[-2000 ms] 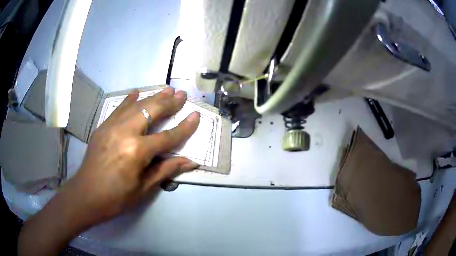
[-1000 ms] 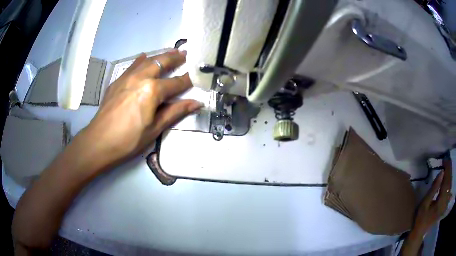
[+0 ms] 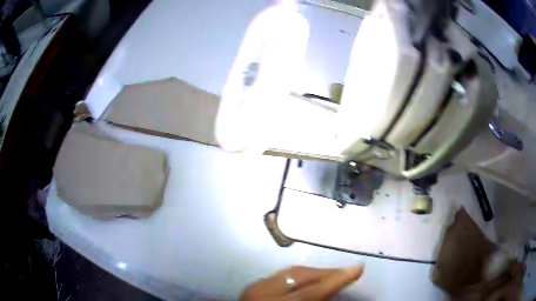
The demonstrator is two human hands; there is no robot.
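Note:
The white template (image 3: 302,124) lies left of the needle area, with a beige fabric edge (image 3: 305,156) showing along its near side. Glare hides part of it. My left hand (image 3: 302,284), with a ring, is at the bottom edge and partly cut off. It is off the template, its fingers stretched out to the right, and it looks empty. My right hand (image 3: 506,275) is blurred at the lower right, over the stacked brown pieces (image 3: 461,250). Whether it grips any is not clear. The presser foot area (image 3: 352,183) has no hand at it.
The cream-white machine head (image 3: 388,82) stands at the upper right, its tension dial (image 3: 421,203) below. A bright white lamp or tube head (image 3: 258,76) overhangs the template. Beige pieces (image 3: 167,109) and a beige stack (image 3: 111,170) lie left. Black snips (image 3: 481,197) lie under the arm.
My left hand has left the template and moved down to the right. My right hand has moved onto the brown stack. The view has swung left, showing more of the table's left side.

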